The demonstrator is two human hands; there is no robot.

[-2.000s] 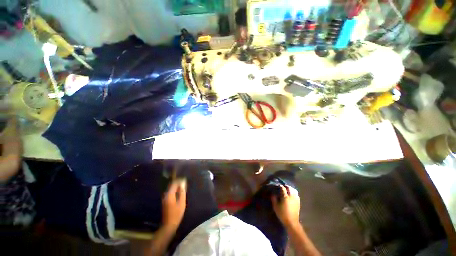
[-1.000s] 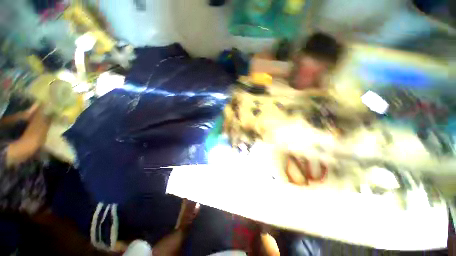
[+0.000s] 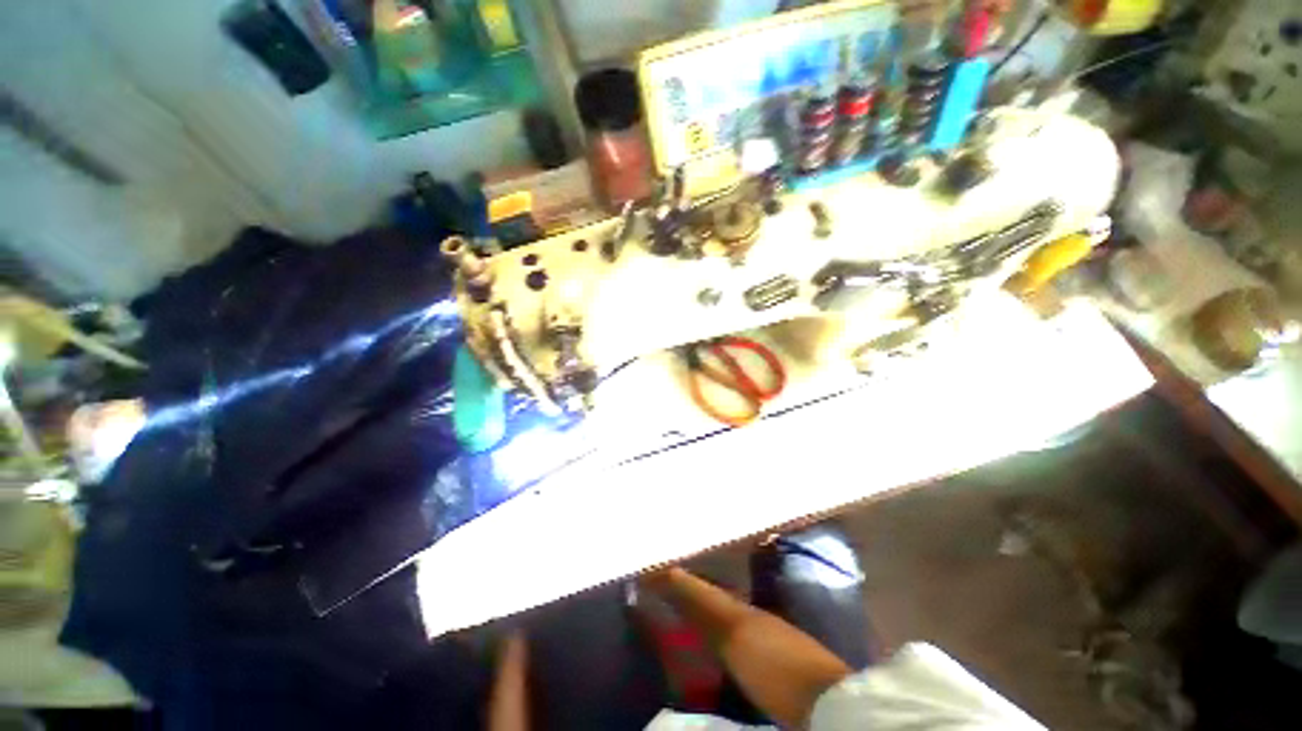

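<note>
The shiny dark navy garment (image 3: 286, 471) lies heaped left of the needle and hangs over the table's front edge. The cream sewing machine (image 3: 657, 286) stands behind the white table (image 3: 643, 500), its lamp glow bright on the fabric. Orange-red scissors (image 3: 737, 383) lie under the machine arm. My left hand (image 3: 508, 686) is a blurred strip of skin below the table edge; its fingers cannot be made out. My right hand (image 3: 668, 586) reaches left at the table's front edge, with the fingers mostly hidden. A dark and white piece (image 3: 817, 557) lies right of it over my lap.
Small spools (image 3: 853, 122) stand in a blue tray behind the machine. A dark-topped jar (image 3: 614, 136) stands by the wall. A round tan roll (image 3: 1231, 331) lies at the right. Part of another pale machine (image 3: 32, 536) shows at the far left.
The view has swung away and back and is now tilted. My right arm has moved left, away from the dark and white piece. The other person's arm at the left is out of view.
</note>
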